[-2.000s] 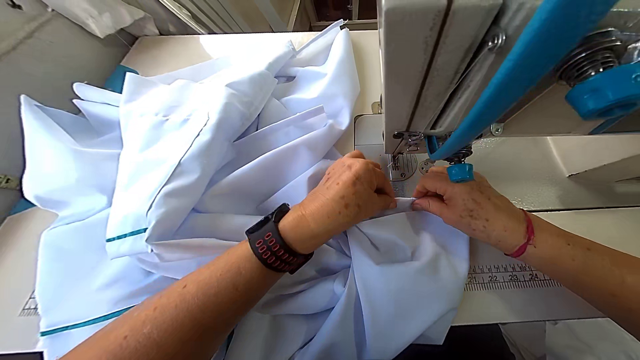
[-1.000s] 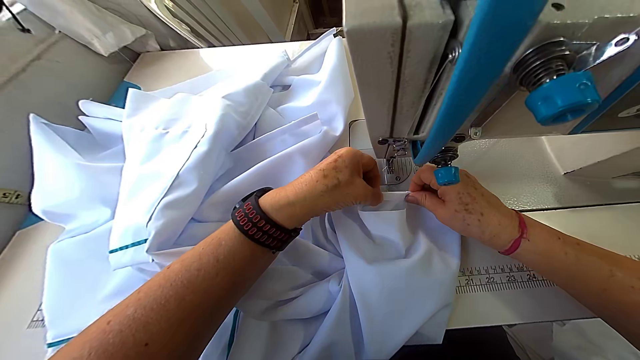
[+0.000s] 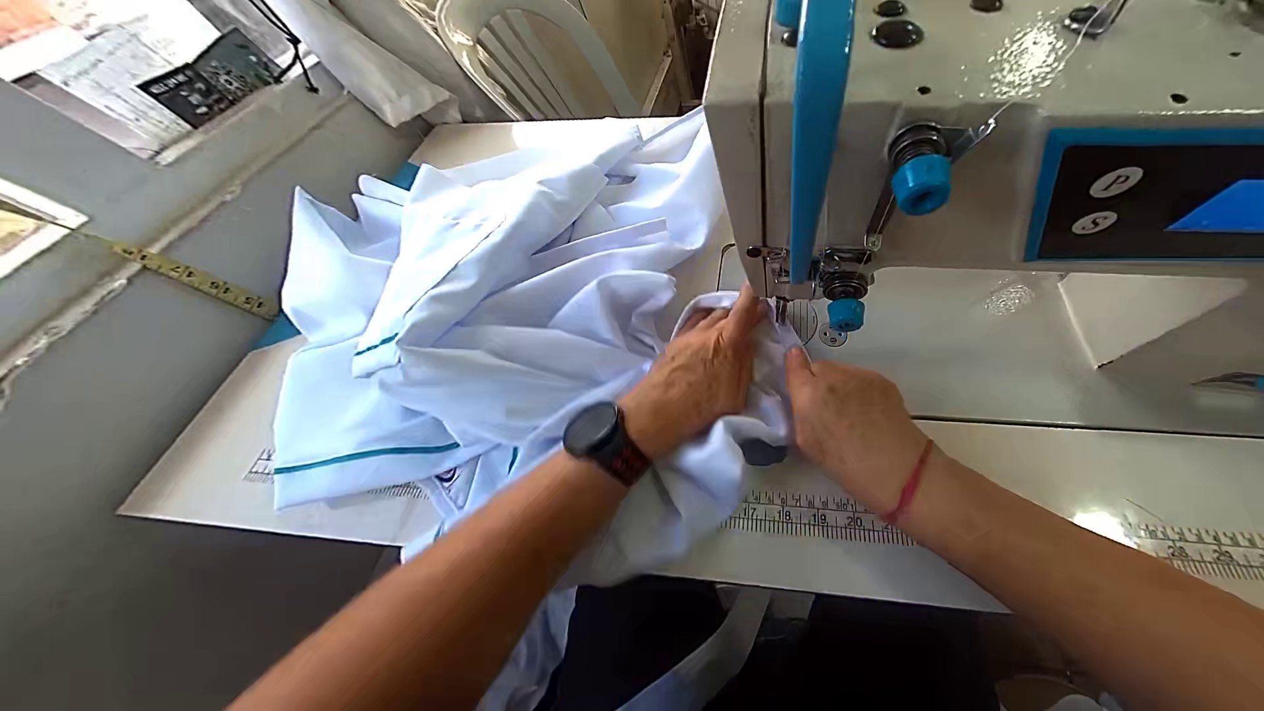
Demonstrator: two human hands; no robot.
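A white garment with teal trim lines (image 3: 513,326) lies heaped over the left of the sewing table, its right part reaching the presser foot (image 3: 781,308) of a sewing machine (image 3: 948,79). My left hand (image 3: 701,370), a watch on its wrist, presses on the gathered cloth just left of the foot, some fingertips hidden by the fabric. At the cloth's right edge, close below the foot, my right hand (image 3: 849,415) pinches the fabric between thumb and fingers. Whether the foot is down on the cloth cannot be made out.
Ruler markings (image 3: 820,518) run along the table's front part. Small thread snips (image 3: 1232,380) lie at the far right on the machine bed. A yellow measuring tape (image 3: 193,276) is at the wall on the left, and a white plastic chair (image 3: 533,49) stands behind the table.
The cloth edge, held flat in front of the foot before, is now bunched up at the foot. My left hand has gone from pinching to lying over the cloth. The view has shifted and widened.
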